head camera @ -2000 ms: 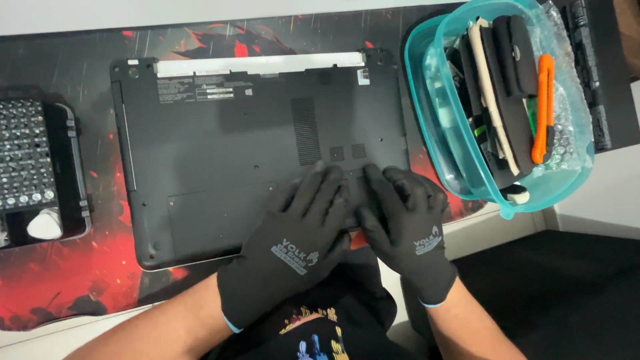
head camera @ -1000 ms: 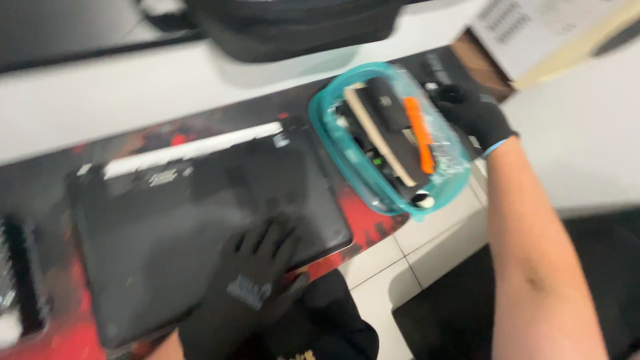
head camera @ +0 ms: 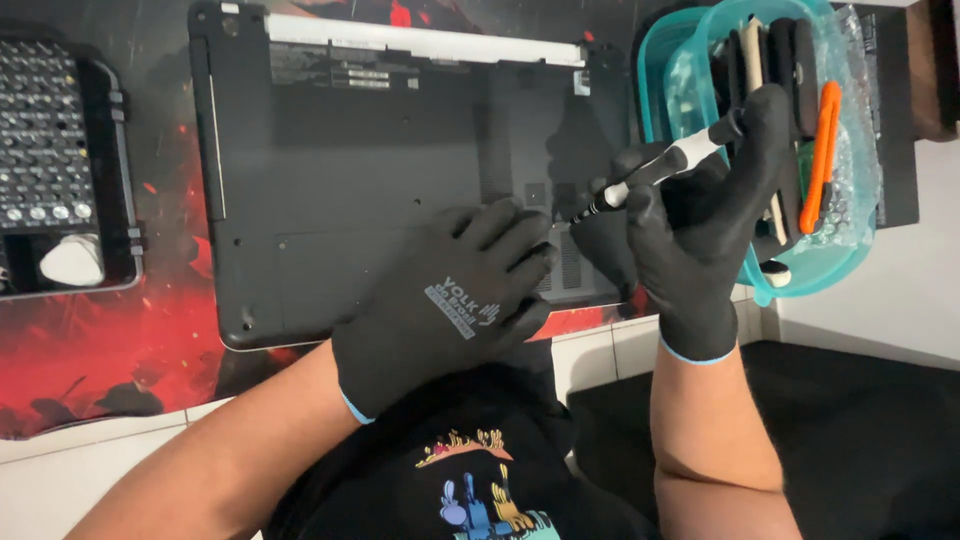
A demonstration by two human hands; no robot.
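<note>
A black laptop [head camera: 360,165] lies bottom side up on a red and black desk mat [head camera: 150,330]. My left hand [head camera: 465,285], in a black work glove, rests flat on the lower middle of its underside, fingers slightly apart and holding nothing. My right hand [head camera: 705,202], gloved too, grips a black and white precision screwdriver [head camera: 679,159]. The screwdriver slants down to the left, its tip over the right part of the laptop's underside, near a vent and just right of my left fingertips. Whether the tip touches the laptop cannot be told.
At the right stands a teal plastic container [head camera: 832,270] with dark pouches, an orange-handled tool [head camera: 821,157] and bubble wrap [head camera: 847,195]. A black case of screwdriver bits [head camera: 45,135] lies at the left, a white pick-like piece [head camera: 73,260] in it.
My right hand has moved from beyond the container back over the laptop's right side, now with the screwdriver in it. My left hand stays on the laptop. The view has shifted back.
</note>
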